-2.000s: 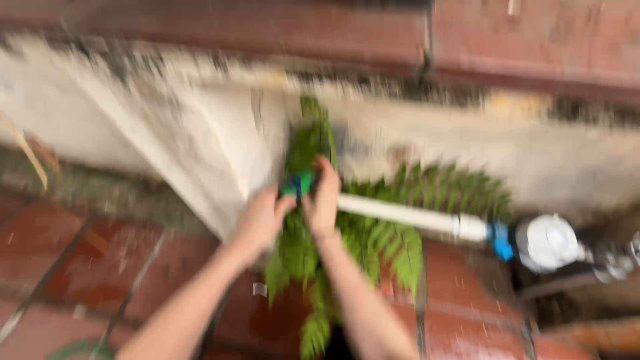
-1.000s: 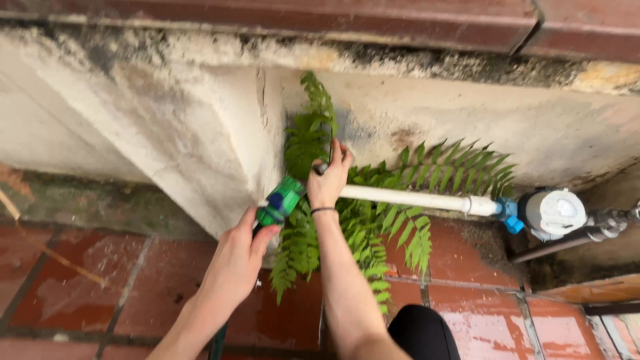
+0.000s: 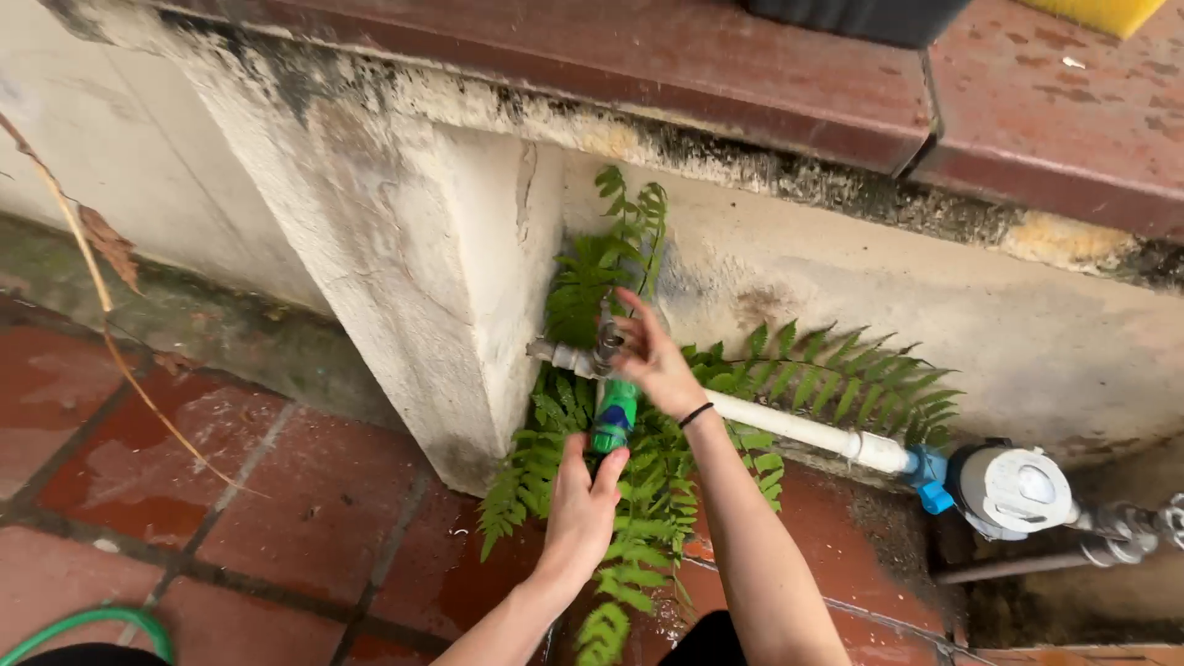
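A metal tap (image 3: 606, 344) sticks out from the wall corner among green fern fronds (image 3: 638, 546). Just below its spout is a green and blue hose connector (image 3: 615, 414); whether the two are joined I cannot tell. My left hand (image 3: 587, 504) grips the lower end of this connector between thumb and fingers. My right hand (image 3: 659, 361), slightly blurred, is beside the tap with its fingers spread, thumb or index finger pointing up near the tap's handle. Whether the fingers touch the tap is unclear. A dark band circles the right wrist.
A white pipe (image 3: 786, 421) runs right to a blue valve (image 3: 928, 476) and a water meter (image 3: 1013, 490). A tiled ledge (image 3: 647, 65) overhangs, bearing a dark container (image 3: 860, 14) and a yellow sponge (image 3: 1101, 11). A green hose (image 3: 88, 620) and a dry twig (image 3: 106, 305) are at left.
The green connector, tilted left of my right hand a second ago, is now upright under the tap in my left hand. My right hand has opened its fingers, and the tap has come into view.
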